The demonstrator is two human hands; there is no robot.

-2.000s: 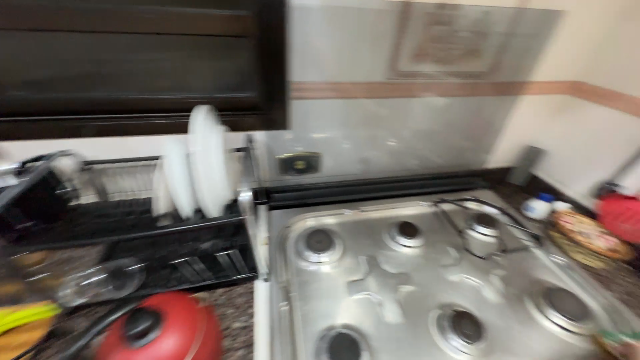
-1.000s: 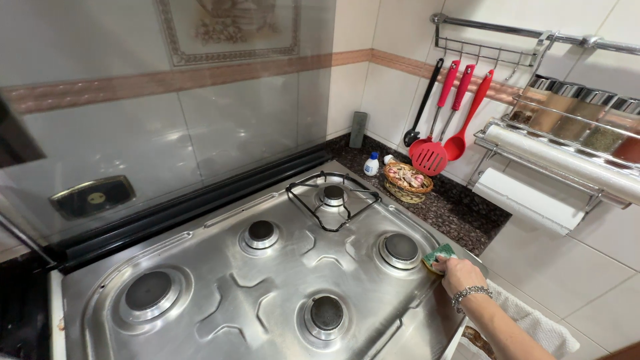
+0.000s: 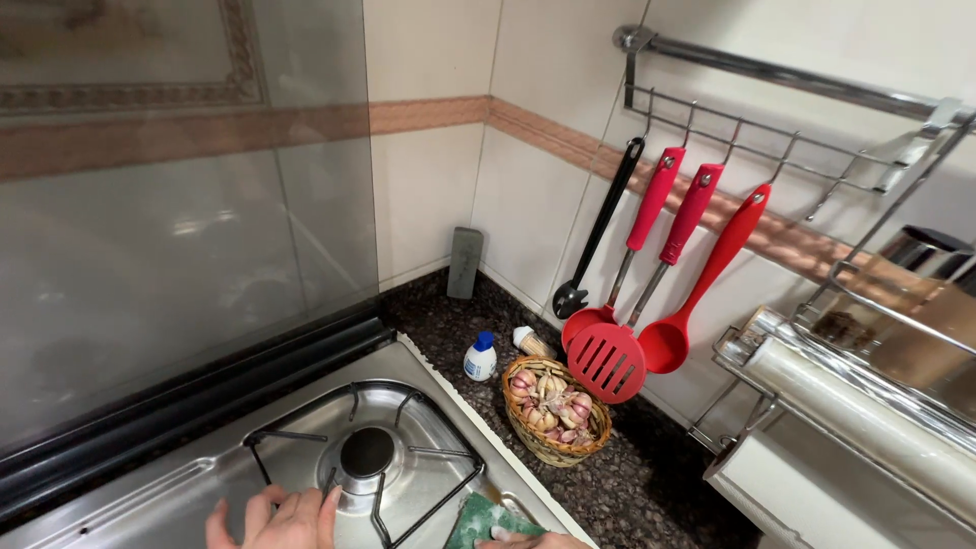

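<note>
At the bottom edge, my left hand (image 3: 274, 518) has its fingers at the near-left side of a black wire pan support (image 3: 457, 454); whether they grip it cannot be told. The support surrounds a burner (image 3: 367, 453) on the stainless steel stove top (image 3: 179, 507). My right hand (image 3: 530, 540), mostly cut off by the lower frame edge, holds a green scouring sponge (image 3: 484, 521) with white foam on it. The sponge rests at the stove's right rim, just outside the support.
Right of the stove, a granite counter (image 3: 648, 476) holds a wicker basket (image 3: 560, 457) of garlic, a small white bottle (image 3: 480, 358) with a blue cap and a toothpick holder (image 3: 534, 343). Red utensils (image 3: 606, 362) hang above. A paper towel roll (image 3: 785, 488) is at lower right.
The view has moved closer to the stove's back right corner. My left hand has come into view by the pan support. My right hand with the sponge has moved from the right burner to beside the support.
</note>
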